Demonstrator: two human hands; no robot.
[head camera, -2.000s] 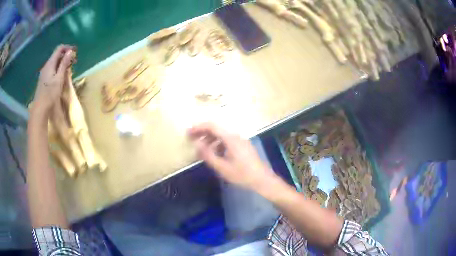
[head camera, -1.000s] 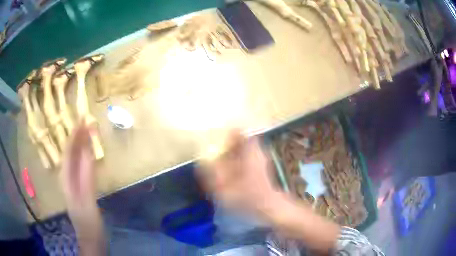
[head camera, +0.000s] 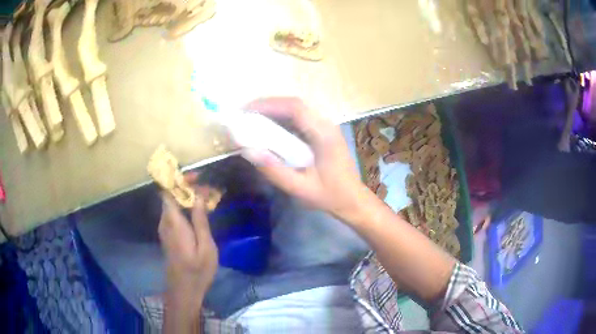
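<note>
My right hand (head camera: 307, 153) holds a white glue bottle (head camera: 271, 138) over the table's front edge, its blue nozzle pointing up and left. My left hand (head camera: 189, 235) holds a small tan sandal piece (head camera: 168, 173) between thumb and fingers, just in front of the table edge. A second tan bit shows by the fingertips; whether it is a separate piece I cannot tell. Several carved wooden legs (head camera: 98, 85) lie in a row on the left of the table. A brown sandal (head camera: 297, 44) lies at the back, beside strong glare.
More sandal pieces (head camera: 153, 14) lie at the back left. A browner bundle of legs (head camera: 513, 39) lies at the right. A green crate (head camera: 465, 215) of brown pieces stands below the table, with a small blue basket (head camera: 539, 241) further right. A blue bin (head camera: 245, 251) is between the knees.
The view has shifted. My right hand has picked up the glue bottle from the table. My left hand has left the row of legs and now holds a sandal piece nearer the middle.
</note>
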